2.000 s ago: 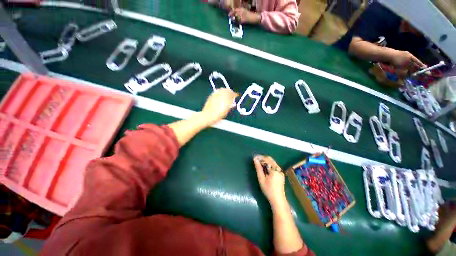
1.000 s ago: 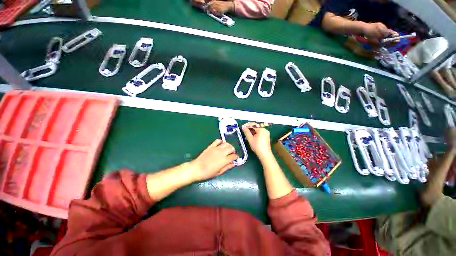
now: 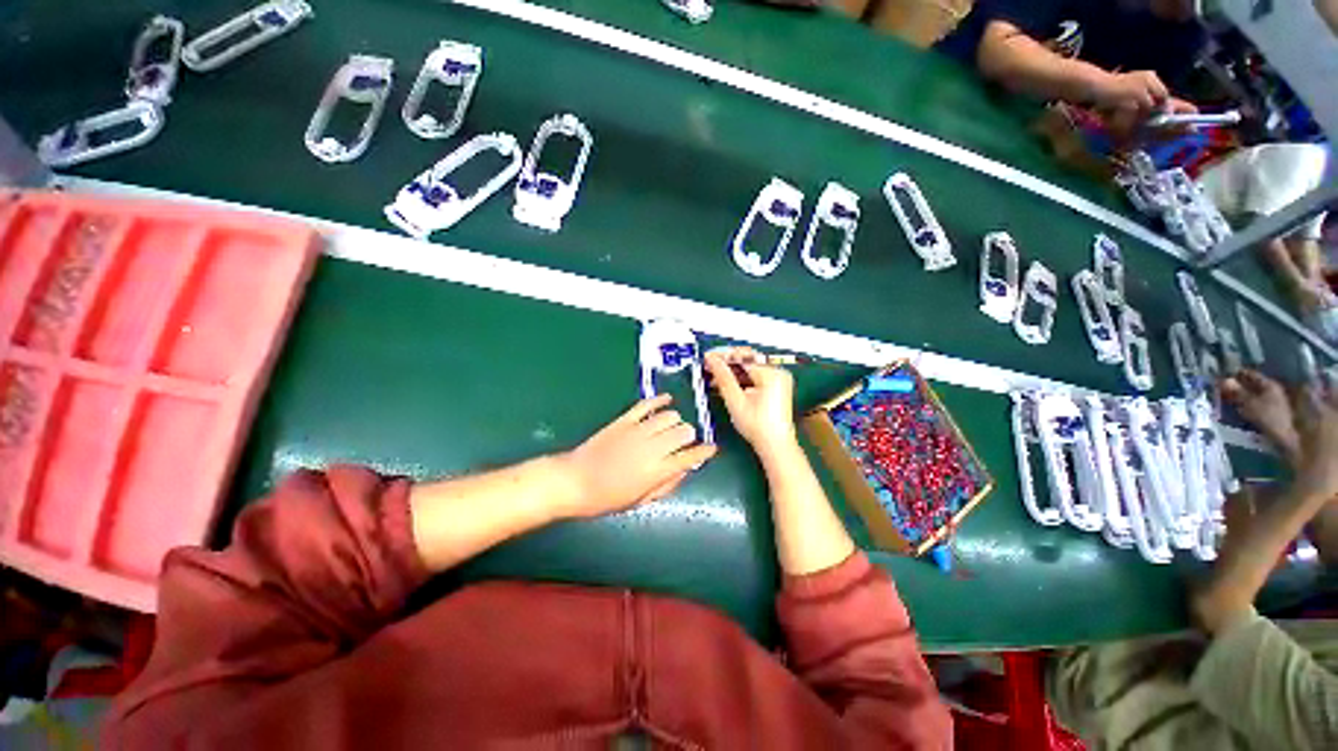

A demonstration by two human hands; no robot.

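A white oval plastic frame [image 3: 652, 379] with a dark blue insert at its far, blocky end lies on the green worktop in front of me. My left hand [image 3: 646, 458] holds the frame's near end, its fingers on the side and rim. My right hand [image 3: 753, 399] is at the frame's far right side and pinches a thin, pen-like tool [image 3: 790, 360] that points right from the fingers. The fingertips hide the tool's other end. A small open cardboard box [image 3: 860, 480] of tiny red and blue parts stands right of my right hand.
A pink-red compartment tray [image 3: 273, 326] lies at left. White frames are scattered on the green conveyor belt [image 3: 646, 162], behind a white rail [image 3: 484, 269]. A dense row of frames [image 3: 1118, 467] stands right of the box. Other people's hands show at far right and upper right.
My left hand has taken a frame from the belt and brought it onto the worktop. My right hand has moved up beside the frame. The view has shifted.
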